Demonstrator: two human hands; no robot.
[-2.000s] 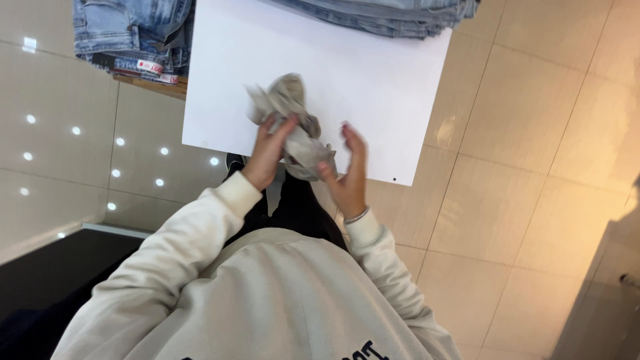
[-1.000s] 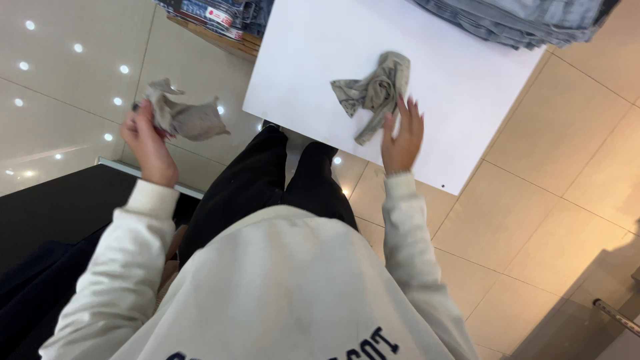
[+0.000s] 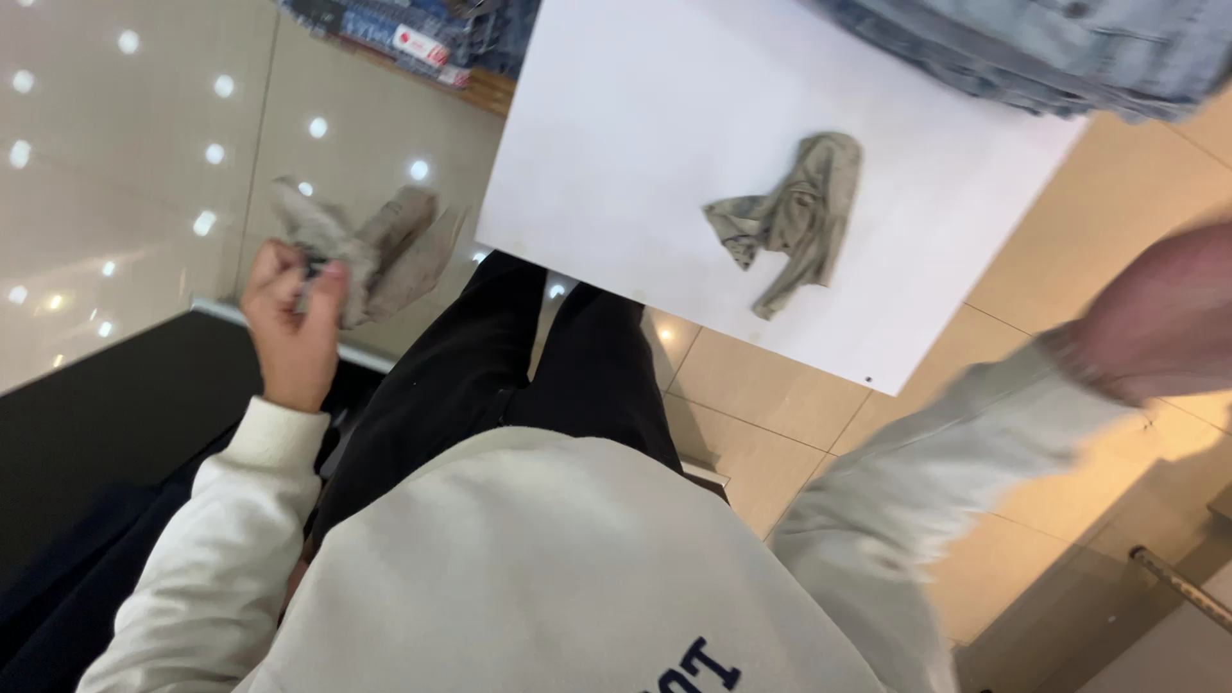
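My left hand (image 3: 294,318) is closed on a crumpled grey-beige cloth (image 3: 375,250), held over the tiled floor left of the white tabletop. A second crumpled cloth, greenish-grey (image 3: 808,207), lies on the white tabletop (image 3: 616,154). Off the table's right side is my right hand (image 3: 1165,308), raised and strongly blurred, partly cut off by the frame's edge. Its fingers cannot be made out, nor whether it holds anything.
Stacked blue denim garments (image 3: 1039,48) lie at the table's far right. More folded denim (image 3: 443,29) with red-and-white labels is at the upper left. A black surface (image 3: 106,433) stands at my left, and a rod (image 3: 1184,582) shows at lower right.
Two seconds ago both hands were together at the crumpled cloth over the table. One second ago my right hand was beside the cloth on the table; it has since moved away to the right.
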